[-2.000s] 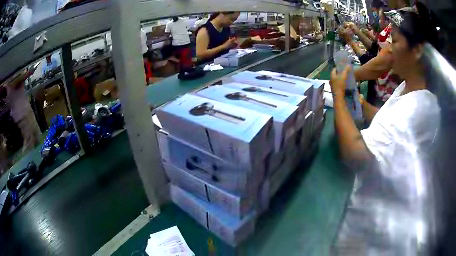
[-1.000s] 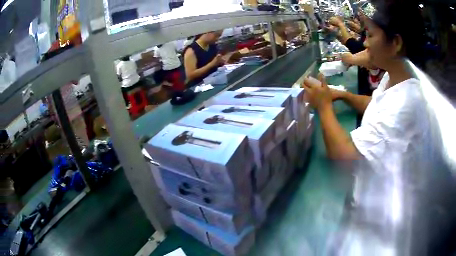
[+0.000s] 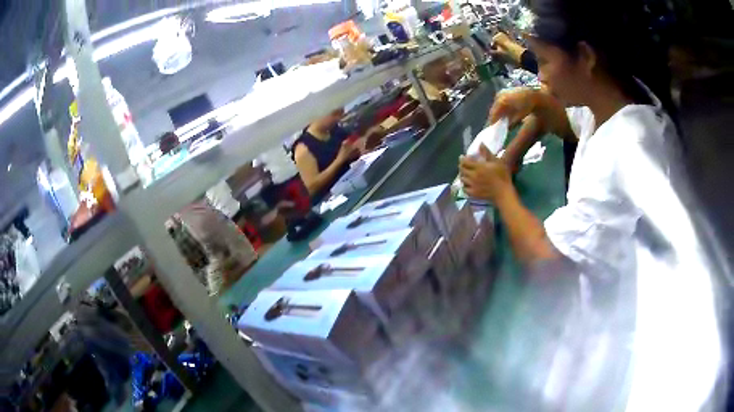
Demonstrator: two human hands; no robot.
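A stack of pale blue and white retail boxes [image 3: 294, 310], each with a picture of a dark long-handled item on top, stands several layers high on the green bench [image 3: 523, 318] in front of me. Its lower right part is blurred. Neither of my hands is in the picture. The hands seen at the right belong to a neighbouring worker in a white top; they hold a pale, crumpled item [image 3: 488, 143], perhaps a bag, above the far end of the stack.
A grey metal frame post [image 3: 173, 269] rises left of the stack and joins an overhead shelf. The neighbouring worker [image 3: 628, 217] fills the right side. Blue-wrapped parts [image 3: 165, 378] lie at lower left. Another worker [image 3: 318, 157] sits across the belt.
The view has tilted and shifted upward, showing more shelf and ceiling lights. The paper sheet near the stack has left view. The neighbour's hands have come together around a pale item.
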